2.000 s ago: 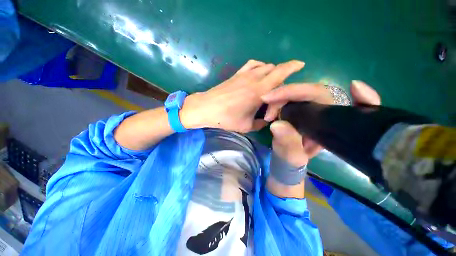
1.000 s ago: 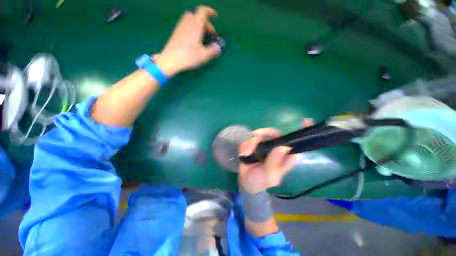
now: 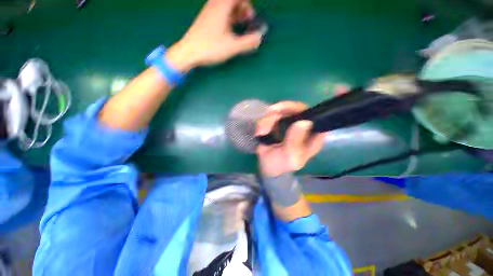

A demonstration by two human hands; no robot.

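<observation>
My left hand (image 3: 219,35), with the blue watch, is stretched out over the green mat (image 3: 346,54) near the top edge. Its fingers hold a small black electronic unit (image 3: 250,25), which is blurred. My right hand (image 3: 289,137), with a grey wristband, grips the black electric screwdriver (image 3: 340,111) near its front end. The screwdriver slants up to the right. Its tip points left, beside the round silver-grey screw dish (image 3: 243,125); fingers hide the bit.
A pale green fan (image 3: 459,97) stands at the right. White cables (image 3: 38,102) lie at the left. Small dark items lie near the top edge. A black cord (image 3: 373,163) trails near the front bench edge. Cardboard boxes (image 3: 459,259) are at the lower right.
My hands were together at the unit two seconds ago, then moved apart. Since one second ago, my left hand is slightly farther right and up in view; the dish and screwdriver appear higher.
</observation>
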